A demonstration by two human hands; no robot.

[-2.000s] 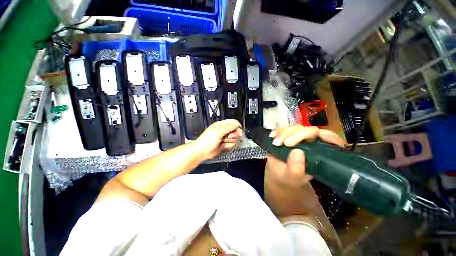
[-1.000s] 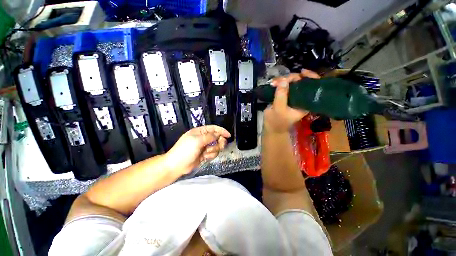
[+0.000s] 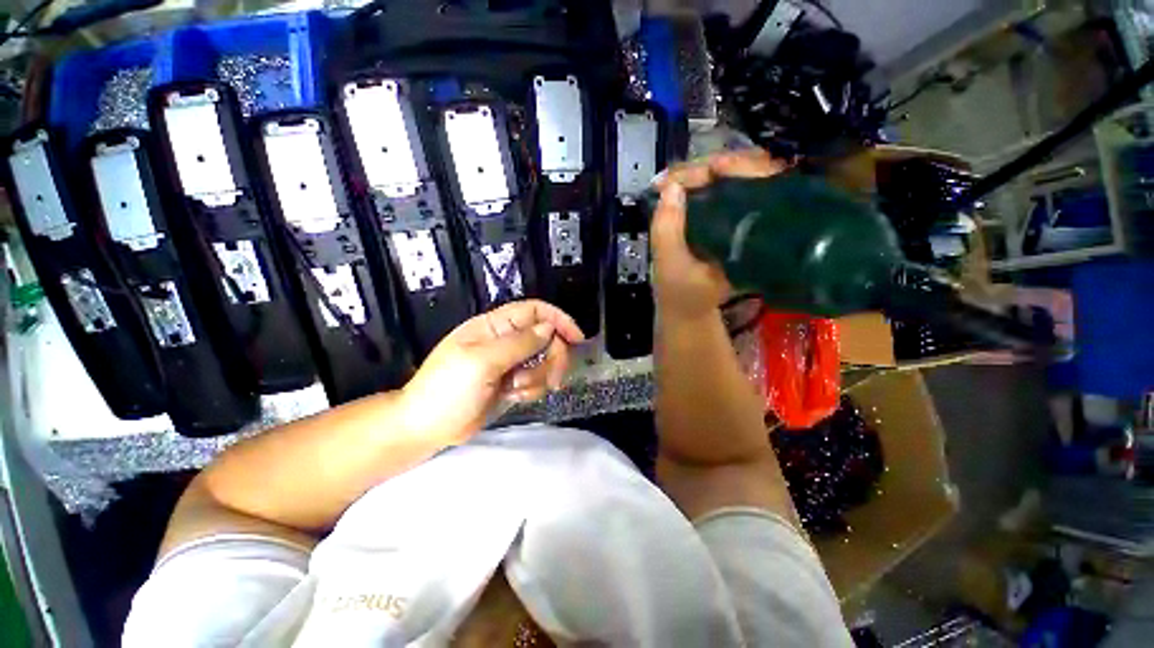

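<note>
Several long black housings (image 3: 262,336) lie side by side on the bench, each with a silver plate in its upper half and a smaller cut-out plate lower down. My right hand (image 3: 690,247) grips the dark-green electric screwdriver (image 3: 810,241), held nearly level. Its nose is over the upper part of the rightmost housing (image 3: 630,304); whether the tip touches is hidden by my fingers. My left hand (image 3: 487,367) is near the lower ends of the right-hand housings, fingers curled and fingertips close together. Whether it holds a small screw cannot be seen.
Blue bins of small parts (image 3: 241,76) and a large black molded cover (image 3: 468,38) stand behind the row. Right of the bench are a red plastic bag (image 3: 800,367), an open cardboard box (image 3: 918,443) and tangled black parts (image 3: 804,95). Bubble wrap (image 3: 114,462) covers the front edge.
My right hand has raised the screwdriver from beside my left hand to the upper part of the rightmost housing. My left hand has drawn slightly left. The camera view has shifted.
</note>
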